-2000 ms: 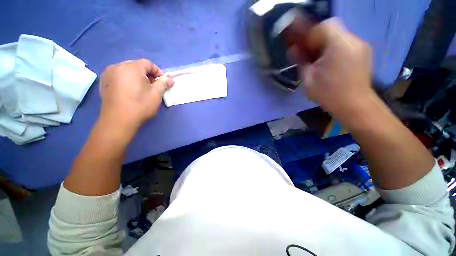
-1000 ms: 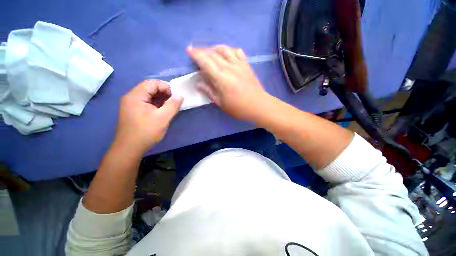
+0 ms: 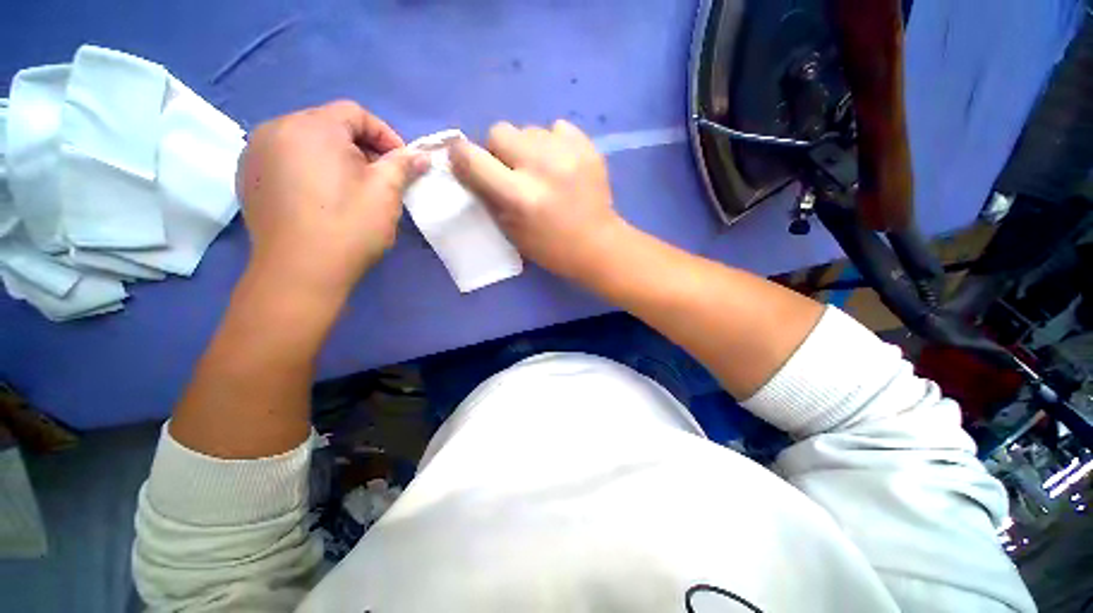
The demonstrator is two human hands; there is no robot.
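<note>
A small white fabric piece (image 3: 468, 236) is held between my two hands, its top edge pinched and its lower end angled down to the right. My left hand (image 3: 321, 180) grips its upper left corner between thumb and fingers. My right hand (image 3: 545, 198) holds the top edge on the right with thumb and fingers. The fingertips partly hide the top edge, which looks folded. The steam iron (image 3: 767, 108) stands at the right with its reddish-brown handle (image 3: 881, 114), and no hand touches it.
A pile of overlapping white pieces (image 3: 114, 168) lies at left on the blue-violet table cover (image 3: 396, 54), partly behind my left hand. A thin dark thread (image 3: 254, 48) lies near it. A black hose (image 3: 893, 269) runs from the iron over the table's right edge. Clutter shows below the edge.
The iron was in my right hand at first and now stands released at right. My right hand has come to the white piece, which has turned from lying level to pointing down.
</note>
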